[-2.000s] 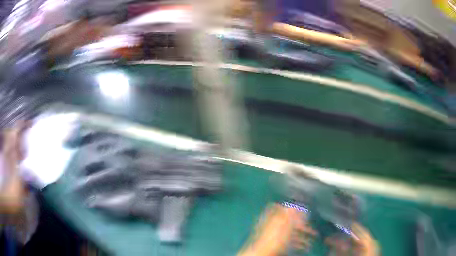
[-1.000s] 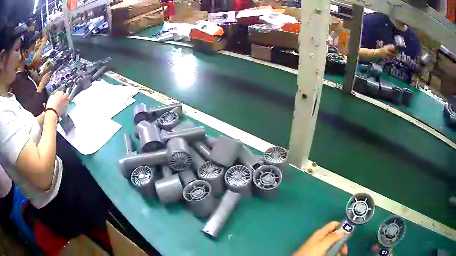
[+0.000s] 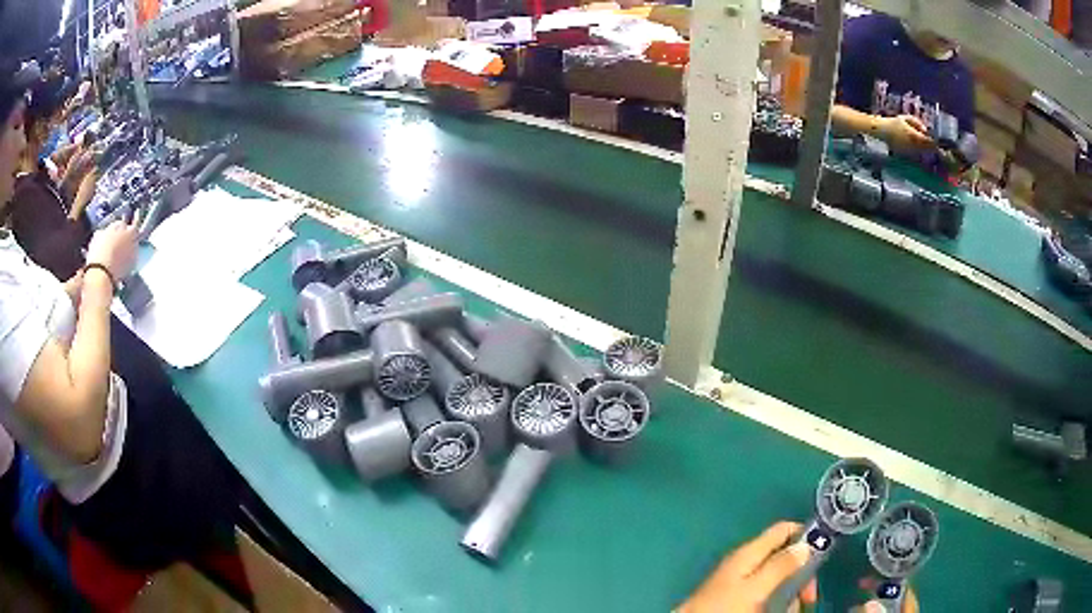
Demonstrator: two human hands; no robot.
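Observation:
My left hand [image 3: 752, 575] is shut around the handle of a grey handheld fan [image 3: 851, 495] at the lower right, its spoked round head facing me. My right hand [image 3: 912, 596], mostly cut off by the lower edge, holds a second grey handheld fan [image 3: 902, 538] close beside the first. Each fan has a small dark patch with a white mark below its head. A pile of grey fans [image 3: 477, 398] lies on the green bench [image 3: 623, 527] left of my hands, with heads and handles pointing various ways.
A pale post [image 3: 713, 192] stands at the rail beside the green conveyor [image 3: 563, 210]. A loose fan [image 3: 1049, 441] lies on the conveyor at right. Another grey part [image 3: 1037, 595] is at the lower right. White sheets [image 3: 216, 281] and workers are at left; another worker is across the belt.
The two held fans have come closer together, the right one moving left and up. The view has shifted slightly right. A loose fan now shows on the conveyor at right.

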